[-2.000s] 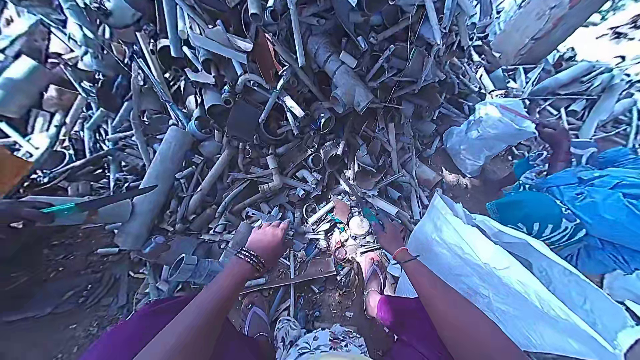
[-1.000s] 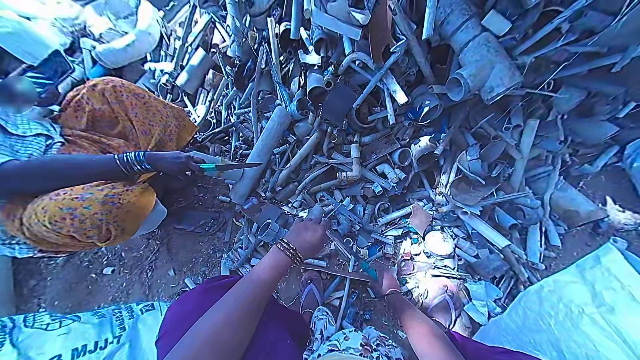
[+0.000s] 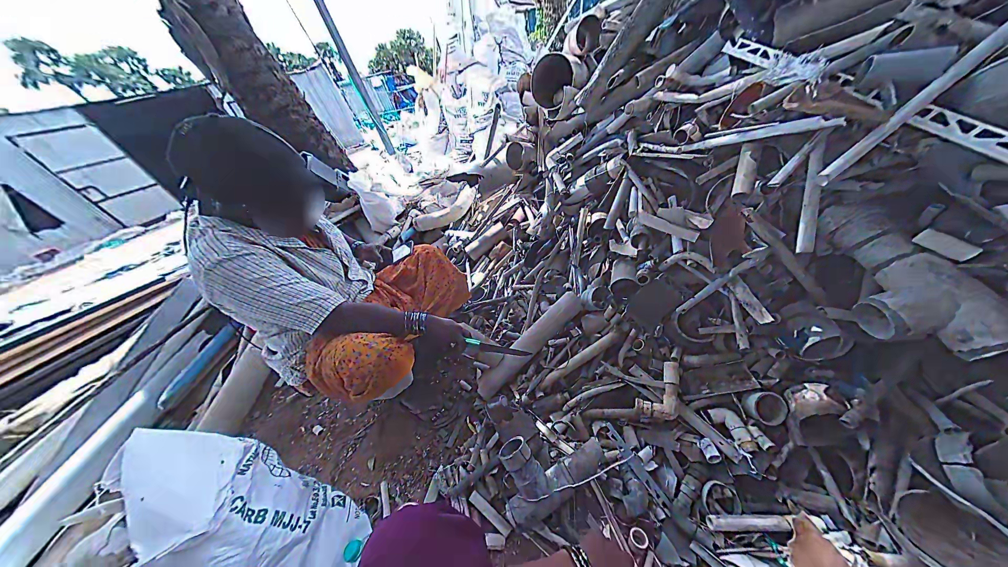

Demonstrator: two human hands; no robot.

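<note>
At the bottom edge, my left hand [image 3: 606, 549] shows only in part, beyond a dark beaded bracelet [image 3: 579, 556]; its fingers and anything in them cannot be made out. Around it lie plastic pipe scraps, with a cut grey pipe fitting [image 3: 524, 465] up and to the left and a brown broken piece [image 3: 815, 543] to the right. My right hand is out of view. My knee in purple cloth [image 3: 425, 535] is left of my left hand.
A co-worker [image 3: 272, 276] sits at left, a hand [image 3: 441, 335] holding a green-handled knife [image 3: 496, 347] beside a thick pipe [image 3: 529, 344]. A white printed sack [image 3: 236, 504] lies lower left. Piled pipes [image 3: 913, 291] rise at right; a tree trunk [image 3: 252, 79] stands behind.
The view has swung far left and up. My right hand, seen one second ago holding a green-handled tool, has left the view, and my left hand is now mostly cut off.
</note>
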